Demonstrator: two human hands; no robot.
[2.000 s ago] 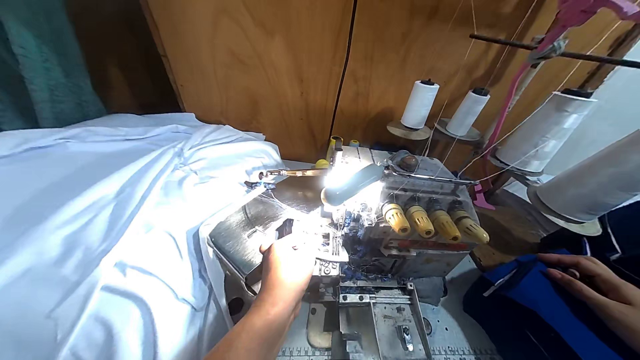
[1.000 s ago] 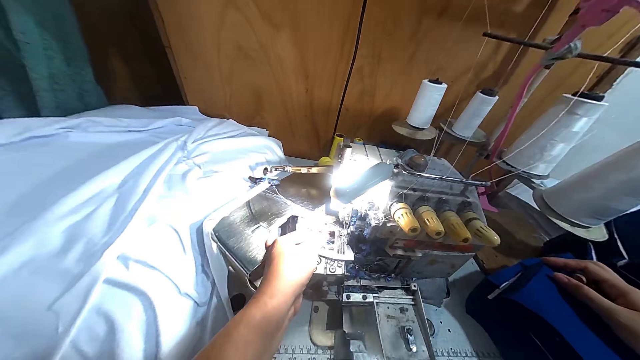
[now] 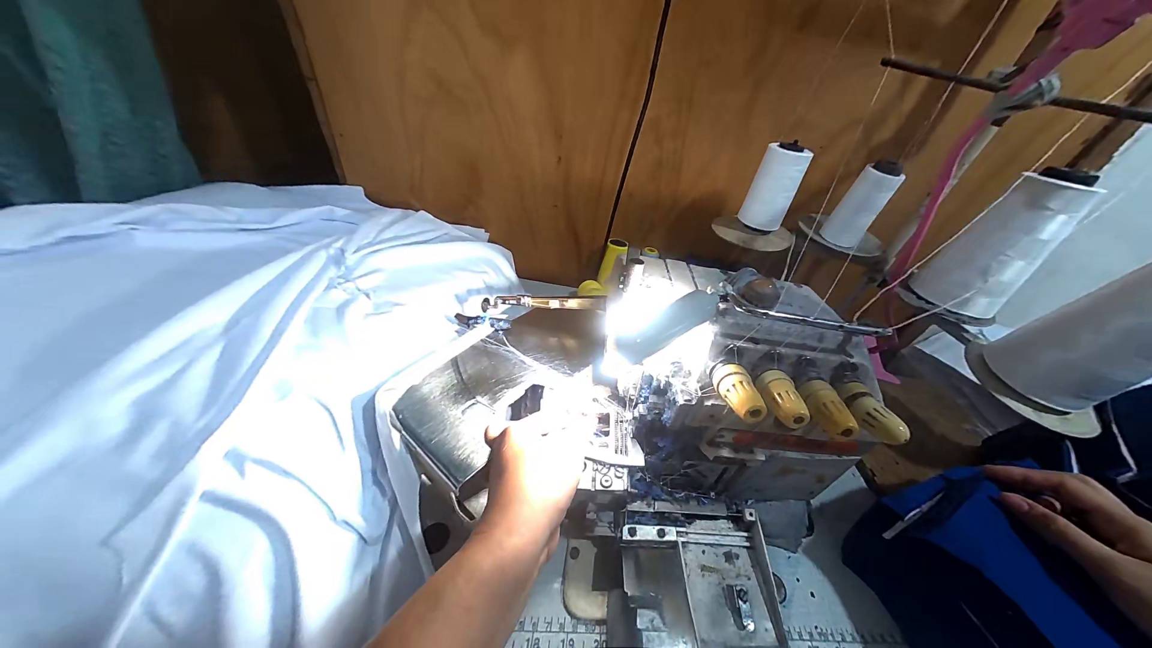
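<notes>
An overlock sewing machine (image 3: pixel 765 450) stands at the middle, its lower front cover down and blue lint about its needle area. My left hand (image 3: pixel 535 459) reaches to the machine's bed, left of the needle area; glare hides its fingertips and whether they grip anything. A dark small piece (image 3: pixel 526 402) shows just beyond them. At the right edge, my right hand (image 3: pixel 1071 508) has its fingers on blue fabric (image 3: pixel 981 540), which bears a white edge. White fabric (image 3: pixel 180 405) lies in a large heap left of the machine.
White thread cones (image 3: pixel 776 187) stand on holders at the right, with threads running up to a dark bar (image 3: pixel 945 79). Four yellow tension knobs (image 3: pixel 781 398) jut from the machine's front. A bright lamp (image 3: pixel 661 324) sits over the needle area. A wooden panel (image 3: pixel 477 117) rises behind.
</notes>
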